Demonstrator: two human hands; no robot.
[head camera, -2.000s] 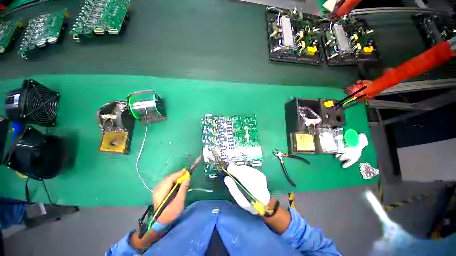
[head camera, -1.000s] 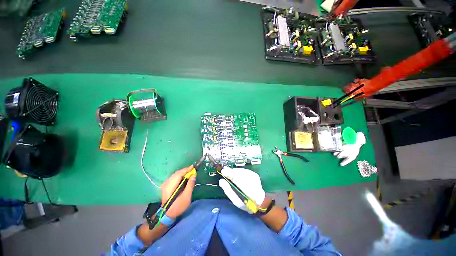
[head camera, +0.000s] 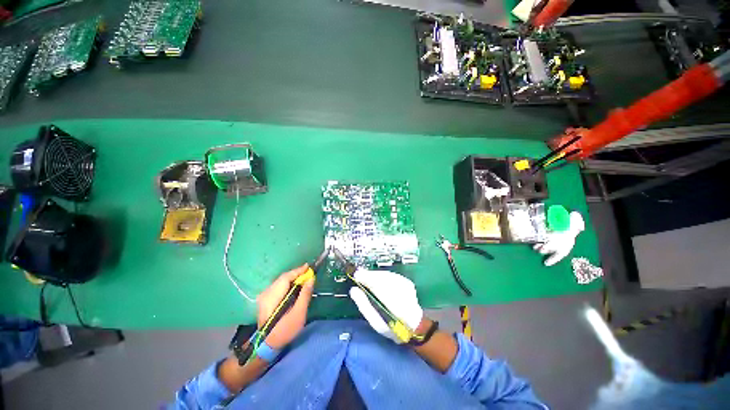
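Observation:
A green circuit board (head camera: 370, 216) lies flat on the green mat in front of me. My left hand (head camera: 285, 306), bare with a blue wrist band, holds a yellow-and-black soldering iron (head camera: 276, 314). My right hand (head camera: 390, 303), in a white glove, holds a second soldering iron (head camera: 380, 308). Both tips point at the board's lower left part and are close together; whether they touch it cannot be told. Solder wire (head camera: 229, 256) curves from the spool (head camera: 234, 169) to my left hand.
Side cutters (head camera: 455, 263) lie right of the board. The left iron stand (head camera: 184, 204) is beside the spool, the right stand (head camera: 480, 200) farther right, near a crumpled white glove (head camera: 563, 240). Two fans (head camera: 60, 240) stand far left. The conveyor (head camera: 312, 72) carries boards and dark units.
Both iron tips have come closer together over the board's lower left than two seconds ago. My left hand has shifted slightly right. The dark units on the conveyor have moved slightly left.

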